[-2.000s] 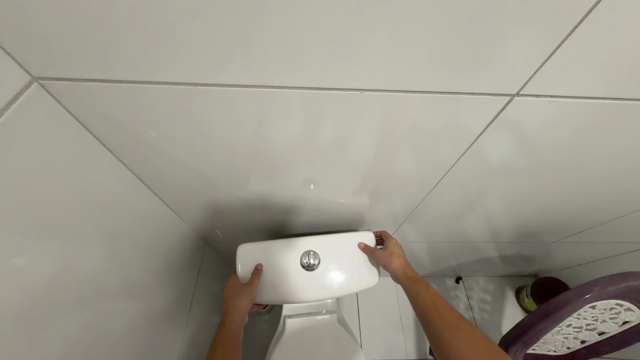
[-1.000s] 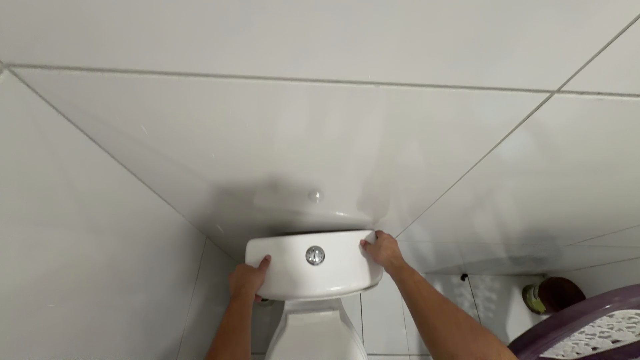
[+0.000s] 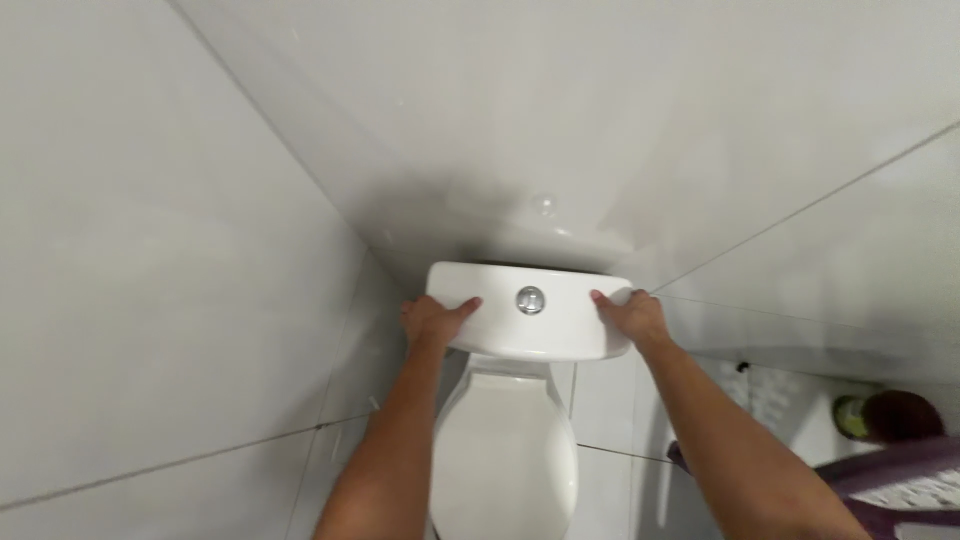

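Note:
A white ceramic toilet tank lid (image 3: 529, 330) with a round chrome flush button (image 3: 530, 300) lies across the lower middle of the view. My left hand (image 3: 435, 319) grips its left end, thumb on top and fingers at the side. At the right end my right hand (image 3: 636, 319) does the same, its fingers partly hidden beyond the edge. Below the lid is the closed white toilet seat cover (image 3: 506, 465). The tank under the lid is hidden from this angle.
Grey tiled walls (image 3: 187, 262) meet at a corner close on the left. At the lower right stand a purple and white plastic item (image 3: 900, 480) and a dark red round object (image 3: 904, 416) beside a yellow-green one.
My left hand has shifted its hold, its thumb now lying farther in on the lid's top. The view has tilted down, showing more of the seat cover.

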